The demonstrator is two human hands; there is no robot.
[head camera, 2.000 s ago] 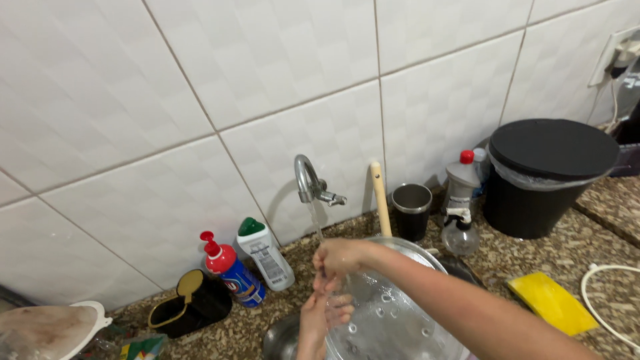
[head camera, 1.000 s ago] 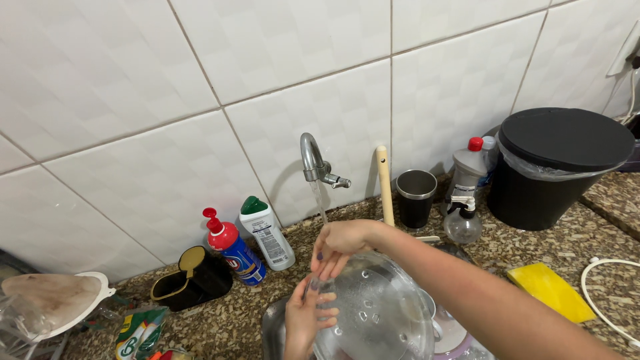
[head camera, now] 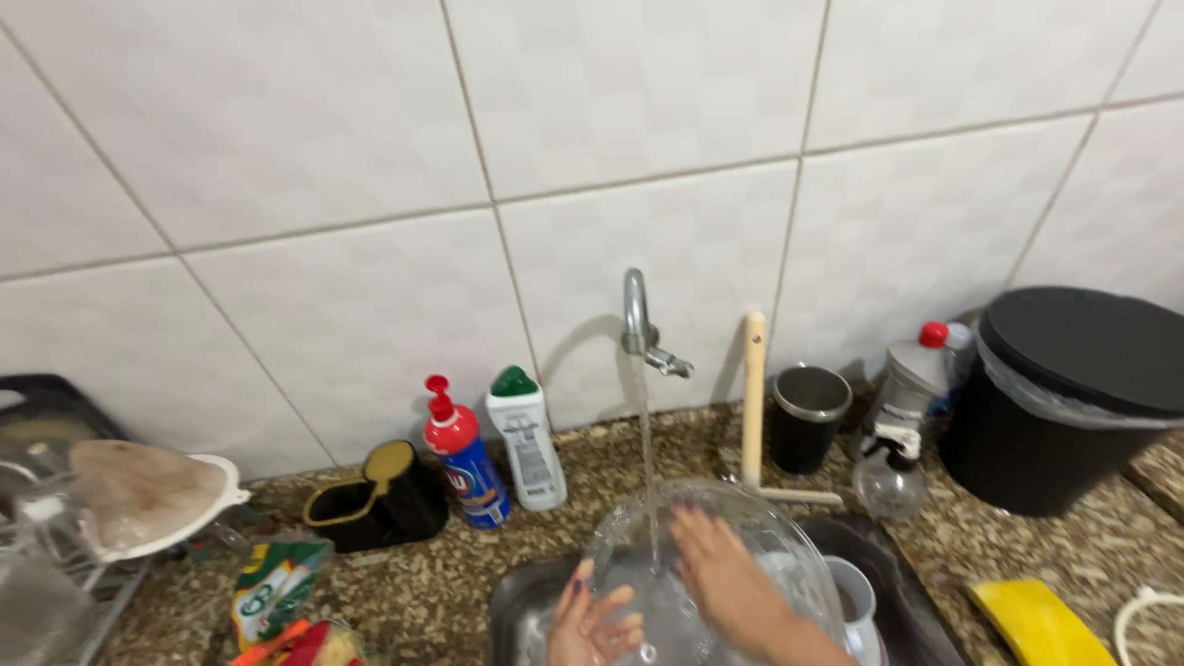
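Water runs from a chrome wall faucet [head camera: 638, 324] into a clear round lid or shallow dish [head camera: 795, 536], which lies tilted over a metal sink [head camera: 518, 601]. My right hand [head camera: 726, 573] rests with extended fingers on its wet inner surface, just right of the stream. At the near left edge of the clear piece is my left hand [head camera: 592, 624], palm up with fingers spread; whether it supports the rim cannot be told. A white cup [head camera: 851, 592] sits in the sink, partly beneath the clear piece.
Behind the sink stand a blue bottle with red pump [head camera: 467, 462], a white bottle [head camera: 529, 444], a wooden-handled squeegee [head camera: 754, 398] and a black tumbler [head camera: 809, 416]. A black bin [head camera: 1045, 407] and yellow cloth [head camera: 1041, 620] are right; a dish rack [head camera: 120, 601] is left.
My hands, together under the stream before, are now apart. My right hand has moved onto the clear piece with its fingers extended. The view has shifted.
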